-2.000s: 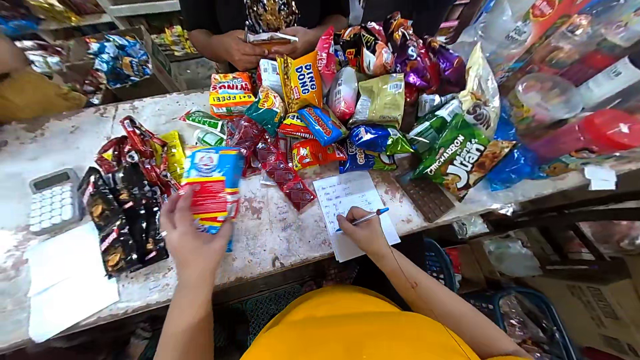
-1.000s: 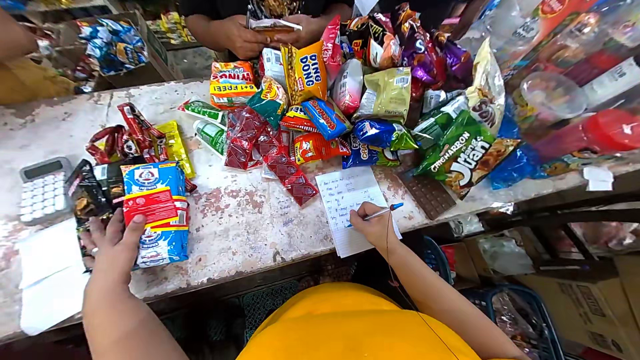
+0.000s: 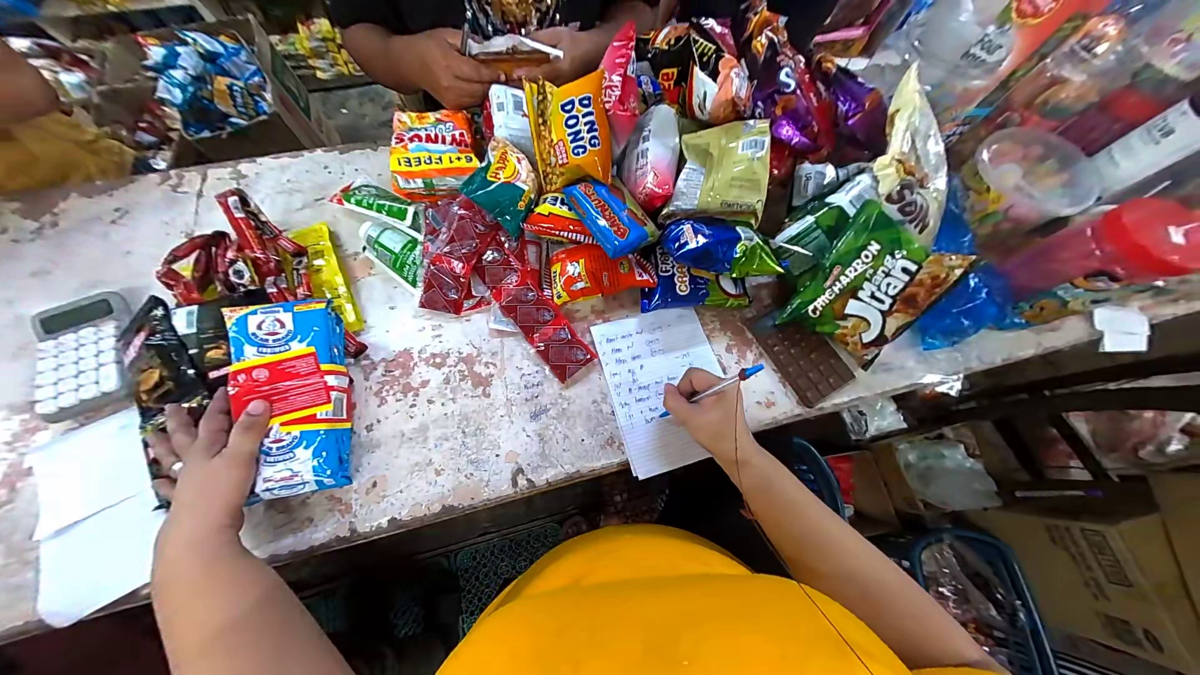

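My left hand rests with spread fingers on the left edge of blue and white milk powder packs, and its fingertips also touch black sachets beside them. A red and yellow label lies across the packs. In my right hand is a pen, its tip on a handwritten paper sheet. Strips of dark red sachets lie just left of the sheet's top. Red sachets and a yellow pack are behind the milk packs.
A calculator and blank papers are at the left. A heap of snack bags covers the back of the worn counter. Beyond it, another person's hands hold something. Plastic jars stand at the right.
My left hand has carried the milk packs leftward and set them down over the black sachets, which lay uncovered before. The pen has moved lower on the sheet.
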